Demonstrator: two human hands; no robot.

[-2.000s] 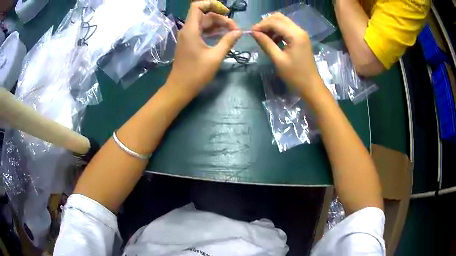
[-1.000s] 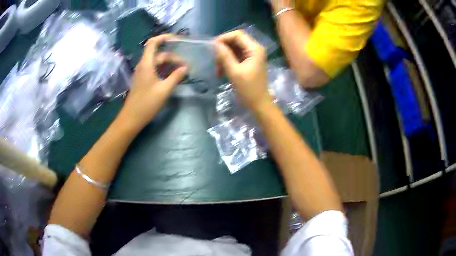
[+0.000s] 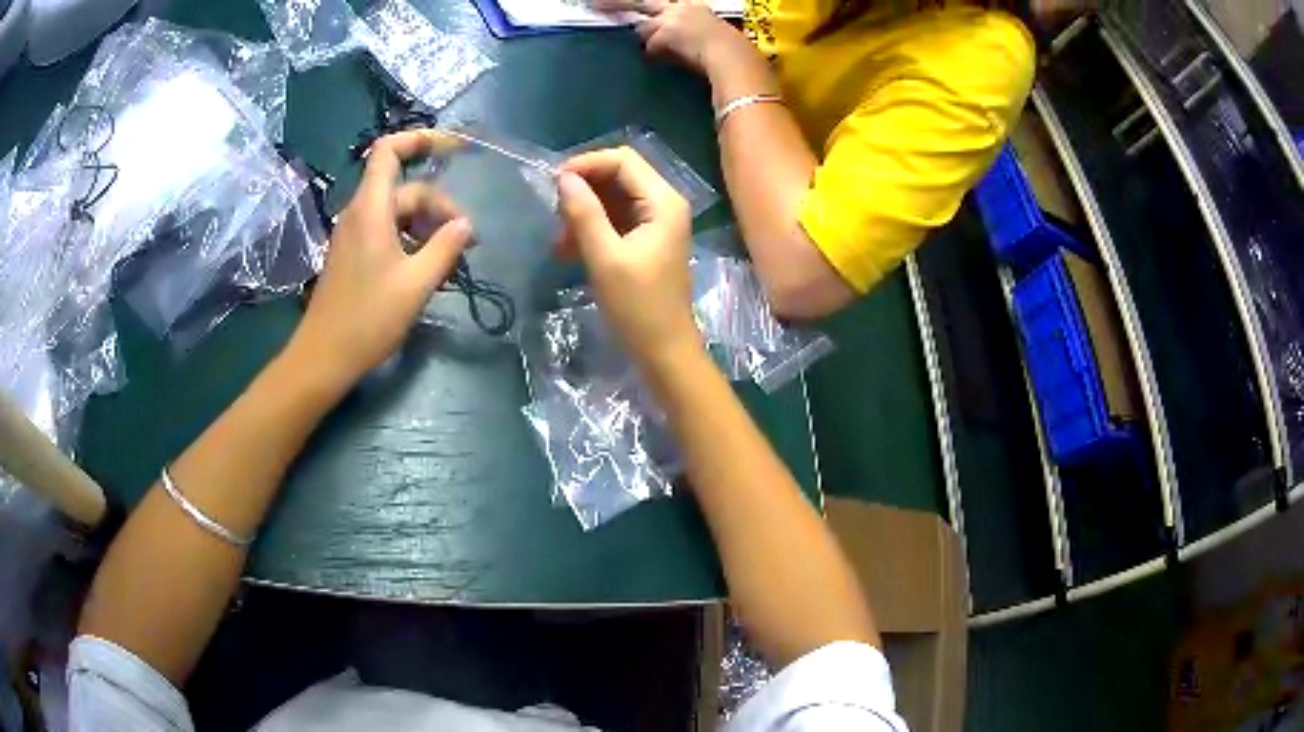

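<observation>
A clear zip-lock bag (image 3: 504,200) is stretched between my two hands, its mouth edge a thin pale line. My left hand (image 3: 375,246) holds the left end, with a yellowish cover on one finger. My right hand (image 3: 625,243) pinches the right end between thumb and fingers. A looped black USB charging cable (image 3: 483,302) shows at the bag's lower part, beside my left thumb; whether it is inside the bag is hard to tell. Filled bags (image 3: 589,429) lie in a loose heap below and beside my right forearm.
A large poly bag (image 3: 165,165) with a black cord loop lies at left. Loose black cables (image 3: 389,115) lie beyond my left hand. A cream padded tube (image 3: 50,465) crosses at left. A person in a yellow shirt (image 3: 908,136) is at right, near blue bins (image 3: 1070,358) and a cardboard box (image 3: 894,579).
The view has turned right, so the table has shifted left and a blue-edged board with paper shows at the top. The bag is now stretched between my hands, with its mouth edge slanting.
</observation>
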